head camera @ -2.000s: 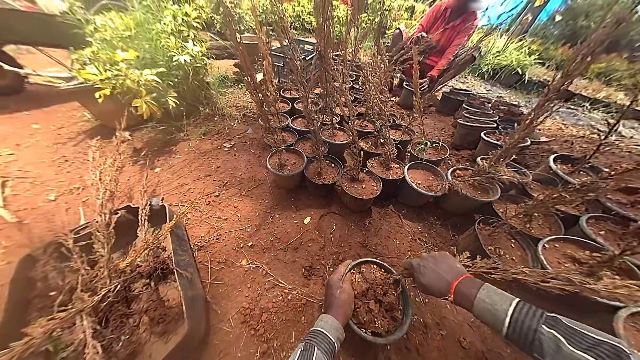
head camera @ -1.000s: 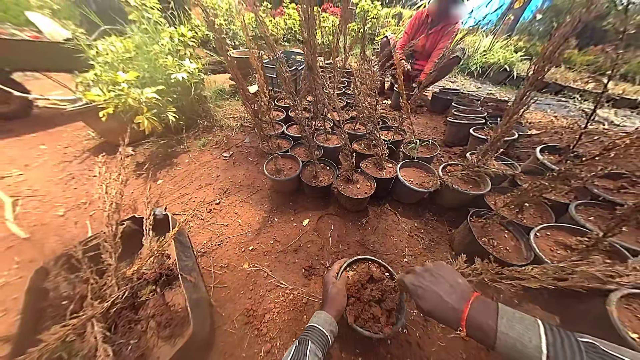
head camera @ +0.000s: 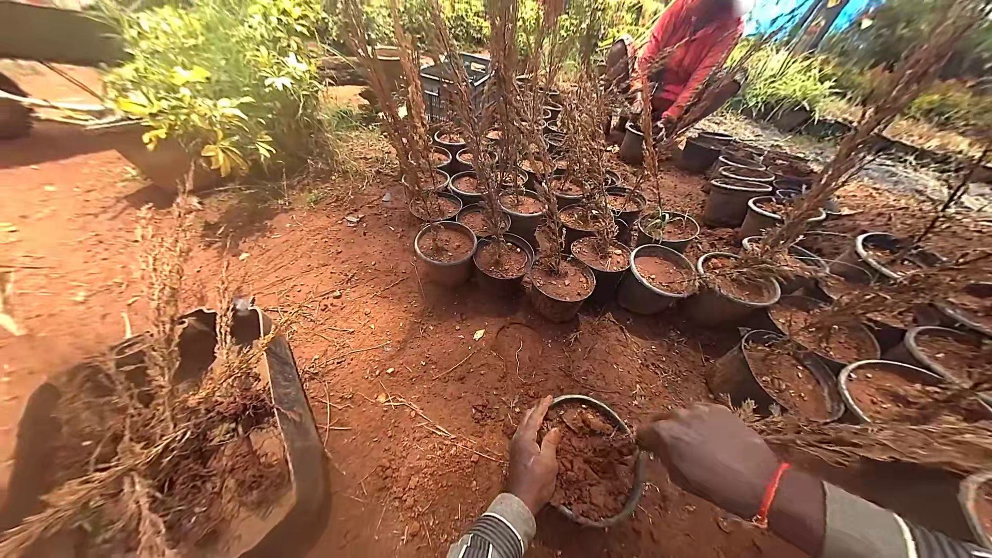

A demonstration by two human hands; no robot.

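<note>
Near the bottom middle, a black plastic plant pot (head camera: 637, 484) stands on red ground, filled with clumpy reddish soil (head camera: 593, 465). My left hand (head camera: 535, 457) rests against the pot's left rim, thumb and fingers apart. At the right rim is my right hand (head camera: 709, 449), fingers curled, a red string on the wrist; whether it pinches the rim or anything else is hidden. Beside my right forearm lies a dried brown plant (head camera: 876, 442). To the left, a cut-open dark plastic container (head camera: 298, 434) holds dried seedlings (head camera: 167, 418) with roots and soil.
Rows of soil-filled pots (head camera: 562, 291), many with tall dry stems, stand ahead and along the right. Beyond them a person in red (head camera: 682, 62) crouches by a pot. A black crate (head camera: 457, 85) stands behind the rows, and a leafy bush (head camera: 209, 85) at the upper left.
My left hand's fingers have spread along the left rim. My right hand stays by the right rim. The person in red has leaned forward since one second ago.
</note>
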